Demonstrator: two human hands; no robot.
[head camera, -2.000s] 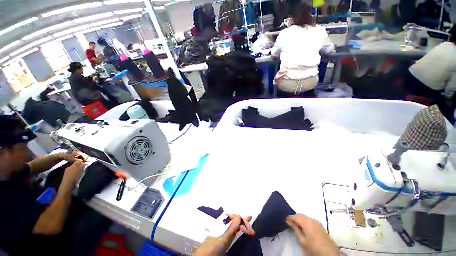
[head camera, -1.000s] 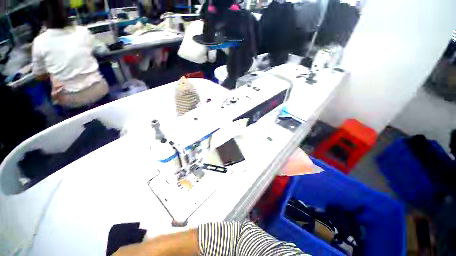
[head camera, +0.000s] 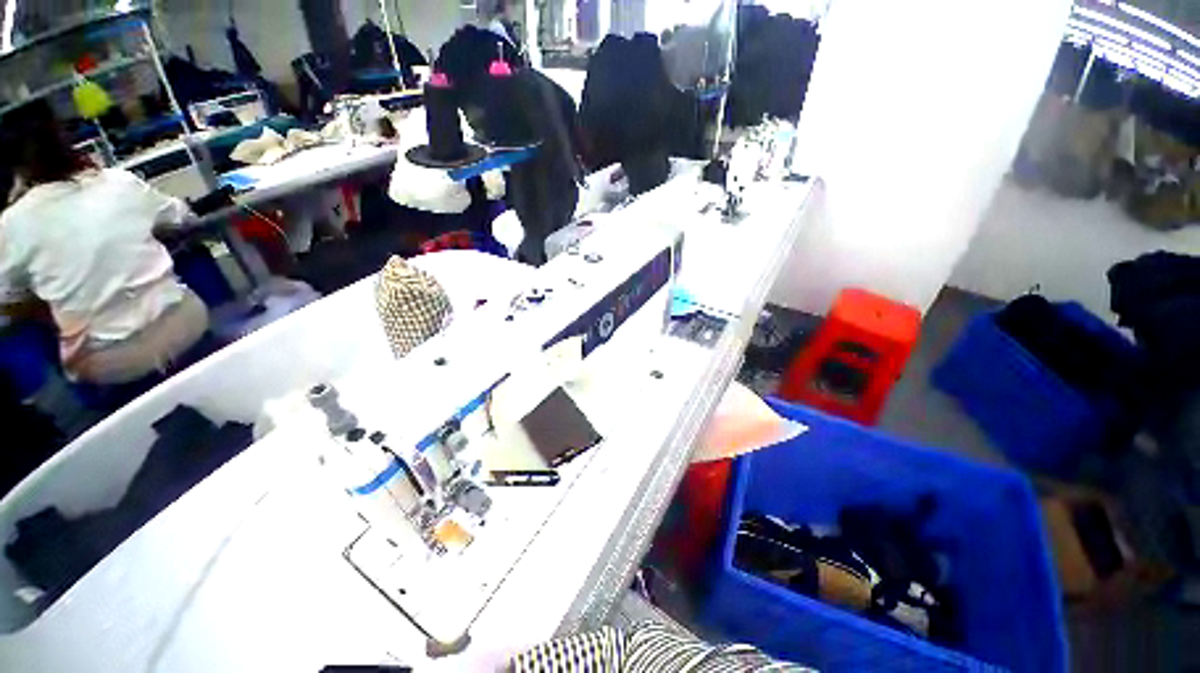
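My right arm in a black-and-white striped sleeve (head camera: 625, 652) enters at the bottom edge. A little of my wrist shows, and the hand is cut off below the picture. My left hand is out of the picture. A sliver of a black piece (head camera: 366, 668) shows at the bottom edge, left of the wrist. The white sewing machine (head camera: 520, 355) stands ahead, with its needle area above the brass-coloured spot (head camera: 451, 535). Black thread snips (head camera: 524, 479) and a dark square piece (head camera: 562, 426) lie on the table beside it.
Dark cloth (head camera: 132, 493) lies in the table's trough at left. The ruler-marked table edge (head camera: 658, 487) runs up right. Below it are a large blue crate (head camera: 908, 460) holding dark items and a red stool (head camera: 855, 352). Another blue crate (head camera: 1040, 394) stands farther right. A person (head camera: 99, 256) is at far left.
The view has swung right, bringing in the blue crates and red stool. Both hands held or touched black cloth before; now they are outside the picture, and the black piece is nearly cut off.
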